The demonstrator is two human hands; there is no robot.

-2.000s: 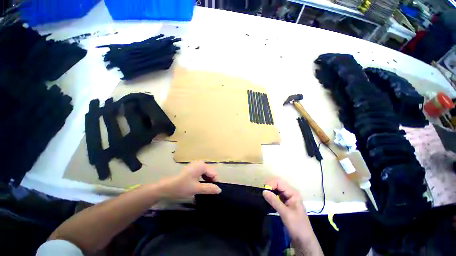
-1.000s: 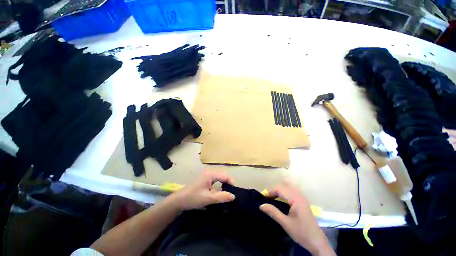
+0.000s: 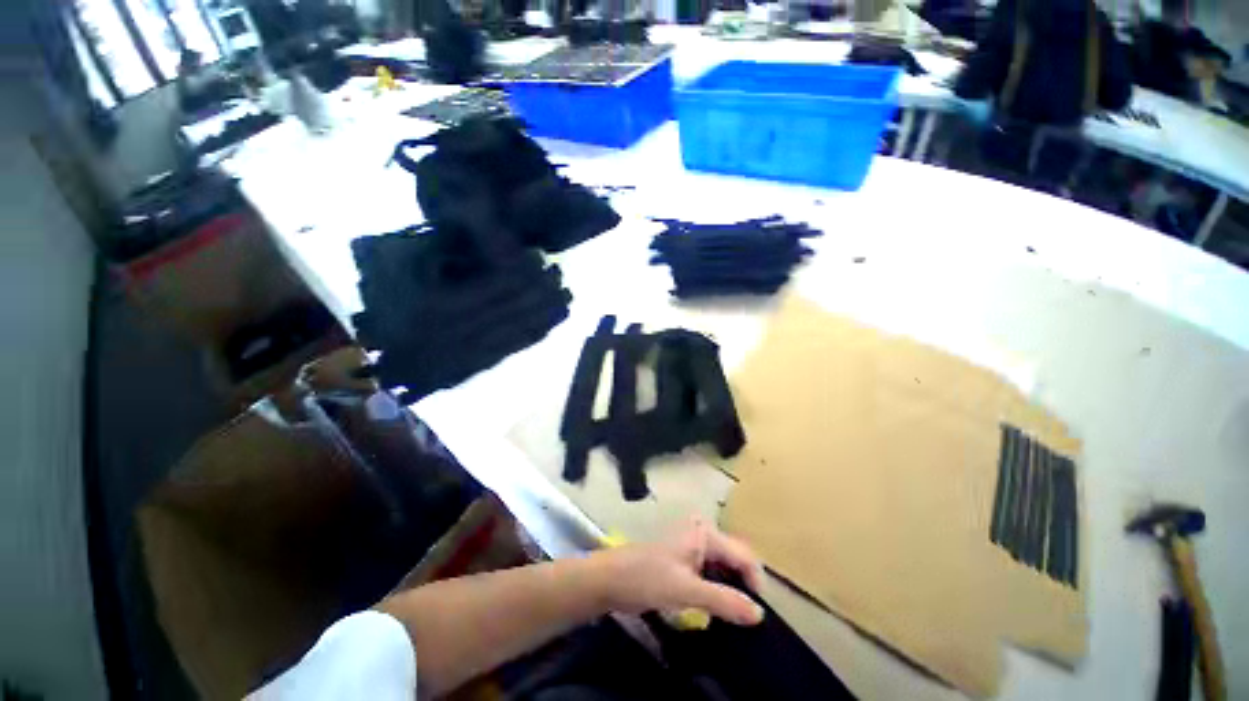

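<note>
My left hand (image 3: 678,575) is at the near edge of the table, with its thumb and fingers around the edge of a black fabric piece (image 3: 788,657). The piece hangs over my lap and is cut off by the lower rim. A small yellow patch shows just under my left hand; I cannot tell what it belongs to. No clear part of my right hand shows. An open-frame black panel (image 3: 630,407) lies flat beyond my left hand. Thin black strips (image 3: 1037,504) lie in a row on the brown cardboard sheet (image 3: 877,459).
Flat black pieces (image 3: 459,308) lie in piles at the left. A black strap bundle (image 3: 730,256) is behind the cardboard. Blue crates (image 3: 781,130) stand at the far side. A hammer (image 3: 1192,589) lies at the right. Brown boxes (image 3: 301,548) are left of the table. A person (image 3: 1048,69) is far off.
The view has turned left, so the table things sit further right. The glue bottle and the puffy pieces have left the picture. My right hand no longer clearly shows.
</note>
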